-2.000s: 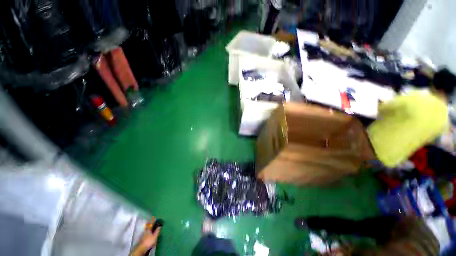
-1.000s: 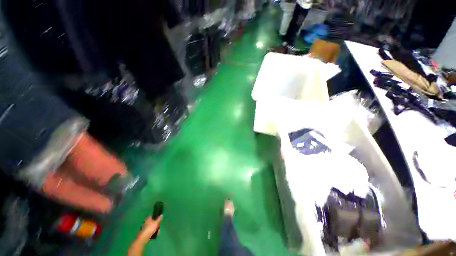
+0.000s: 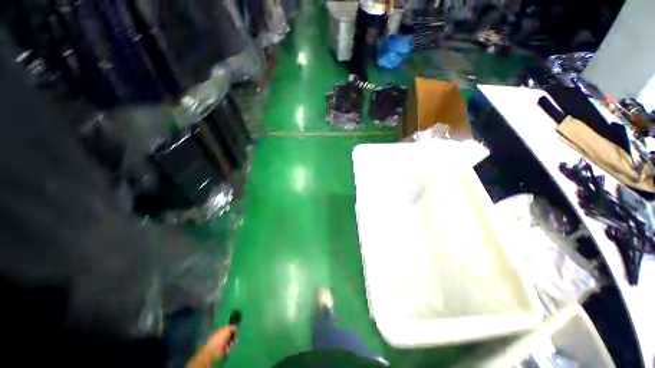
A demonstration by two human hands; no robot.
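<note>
My left hand (image 3: 210, 349) is at the bottom left edge, small and slightly blurred. Its fingers are closed around a small dark item (image 3: 235, 318), whose top end sticks up above the fingers. The frame does not show clearly what the item is. My right hand is not in view. A large white open-topped bin (image 3: 460, 251) stands just ahead on the right. Its inside looks mostly bare.
Bagged dark garments (image 3: 183, 162) hang along the left of the green floor aisle (image 3: 298, 194). A cardboard box (image 3: 437, 108), dark bundles (image 3: 346, 102), a blue bag (image 3: 394, 51) and a standing person (image 3: 367, 32) are further ahead. A white table (image 3: 528, 126) with clothes runs along the right.
The view has moved forward along the aisle. The open cardboard box and the person in yellow have left view, and the white bin is now much nearer. My left hand still holds the dark item.
</note>
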